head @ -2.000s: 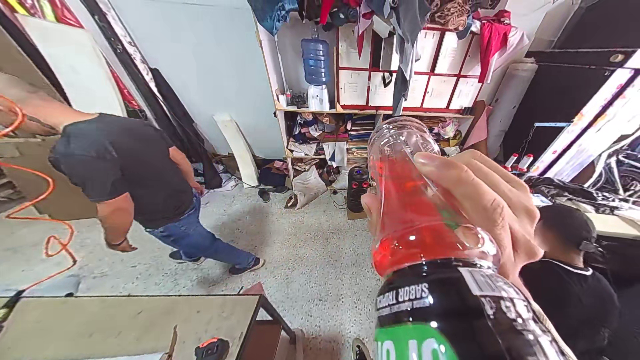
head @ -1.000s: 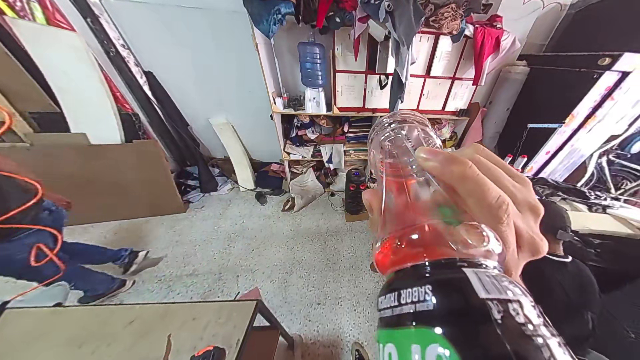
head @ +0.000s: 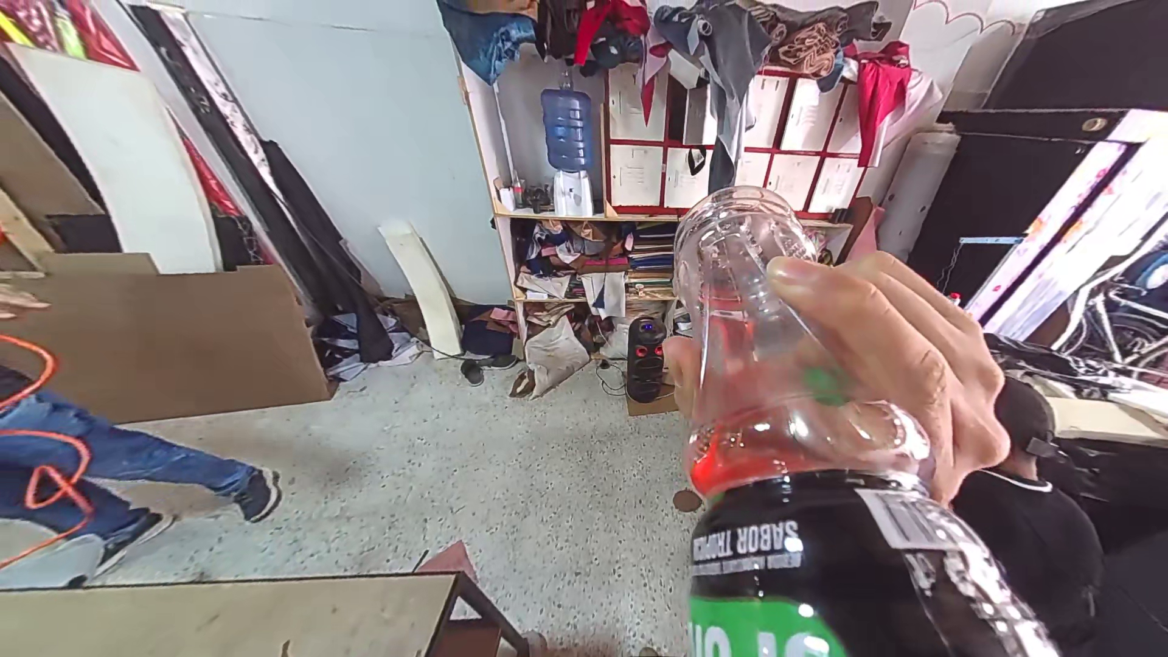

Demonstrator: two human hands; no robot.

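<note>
A clear plastic bottle (head: 748,365) with red liquid and a black and green label fills the right centre of the head view, its base end up and away from me and its lower part near my face. My right hand (head: 890,356) is wrapped around its upper part, thumb and fingers on opposite sides. Some red liquid shows near the label, with the far end mostly empty. My left hand is not in view.
A table (head: 228,620) stands at the lower left. One person in jeans (head: 137,456) is at the left, near an orange hose (head: 55,484); another in a black shirt (head: 1031,538) is at the right. Behind are shelves (head: 593,219), a water jug (head: 568,128) and a speaker (head: 646,360).
The red liquid in the bottle's far part has dropped. The person in jeans has moved left, partly out of view. My right hand keeps its hold on the bottle.
</note>
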